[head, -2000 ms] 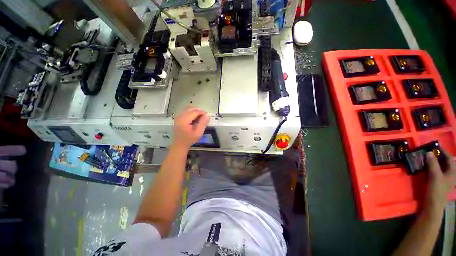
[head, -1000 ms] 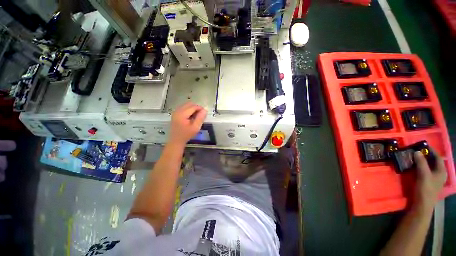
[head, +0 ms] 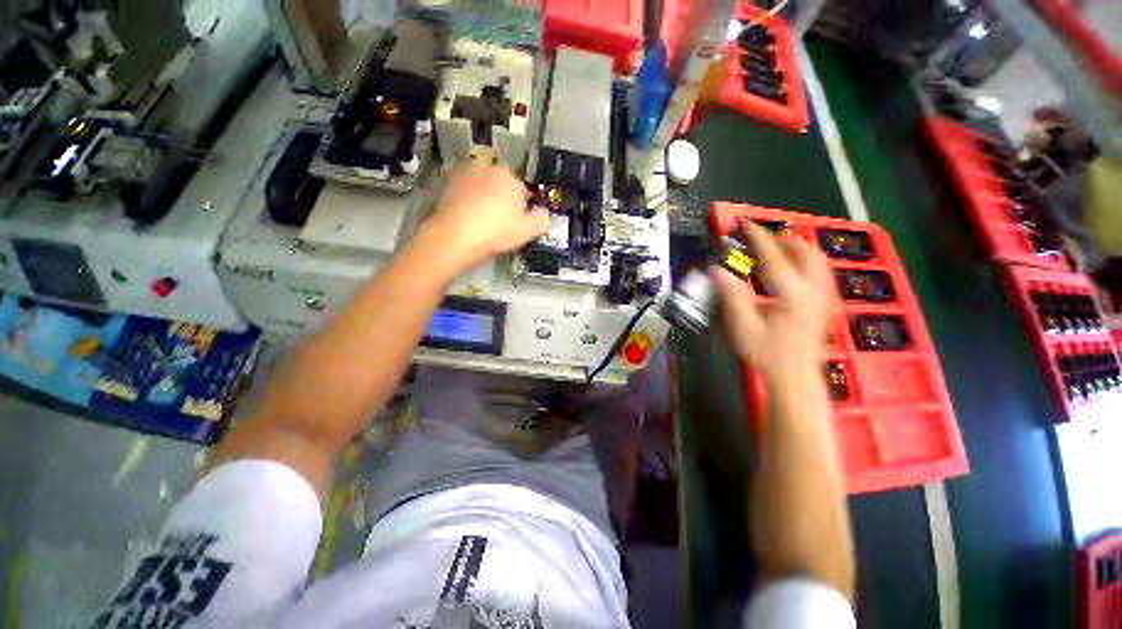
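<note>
The right black fixture (head: pixel 568 221) is at the front of its stage, with a phone unit (head: pixel 556 231) in it. My left hand (head: pixel 482 211) is at the fixture's left edge, fingers curled and fingertips by the unit; whether they grip anything is hidden. My right hand (head: pixel 781 295) holds a blurred, tilted phone unit (head: pixel 708 293) between thumb and fingers, over the left edge of the red tray (head: pixel 911 434). Several phone units (head: pixel 865 285) lie in the tray's pockets; my right hand and forearm hide part of its left row.
The left fixture (head: pixel 375 123) sits farther back beside the pale machine head (head: pixel 486 98). A lit screen (head: pixel 465 327) and a red emergency stop (head: pixel 635 353) are on the machine front. A white round cap (head: pixel 683 161) stands at right. More red trays (head: pixel 1061 322) lie far right.
The view has turned right. The right fixture has come forward. My left hand has moved from the machine's front edge to that fixture. My right hand has lifted a unit and moved left.
</note>
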